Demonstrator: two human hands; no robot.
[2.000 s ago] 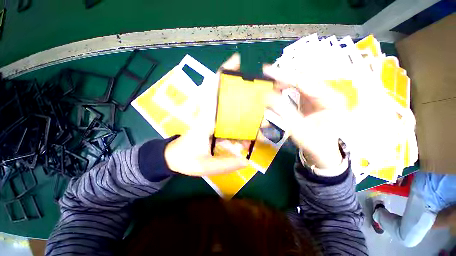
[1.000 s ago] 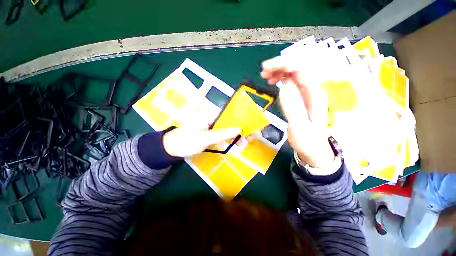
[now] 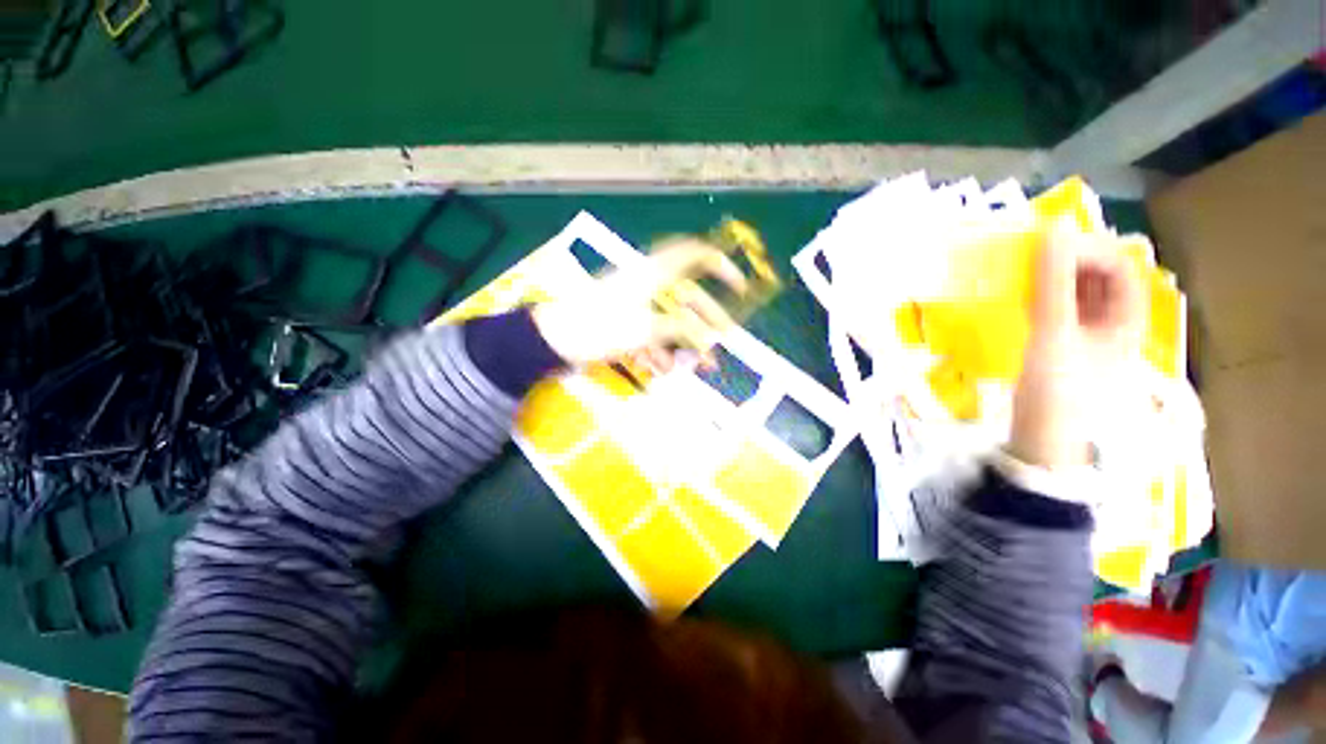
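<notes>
My left hand [image 3: 618, 313] is over the sticker sheet [image 3: 611, 487], partly hiding it. A small blurred yellow and dark thing [image 3: 745, 262], which looks like the black frame with its yellow piece seen tilted, is at its fingertips. The sheet lies slanted, with yellow rectangles in its lower part and empty windows along its upper right side. My right hand [image 3: 1073, 334] is over the overexposed stack of sheets [image 3: 1163, 313]. It is blurred, and whether it holds anything cannot be told.
A tangled pile of black frames [image 3: 117, 364] lies at the left. A pale rail [image 3: 582, 163] runs behind the bench. More frames lie on the green belt [image 3: 436, 73] beyond it. A cardboard panel [image 3: 1251, 349] stands at right. A person's blue clothing [image 3: 1258, 618] shows at lower right.
My left hand has moved up with the frame, which is now tilted and blurred. My right hand has moved right over the stack. More frames show on the belt.
</notes>
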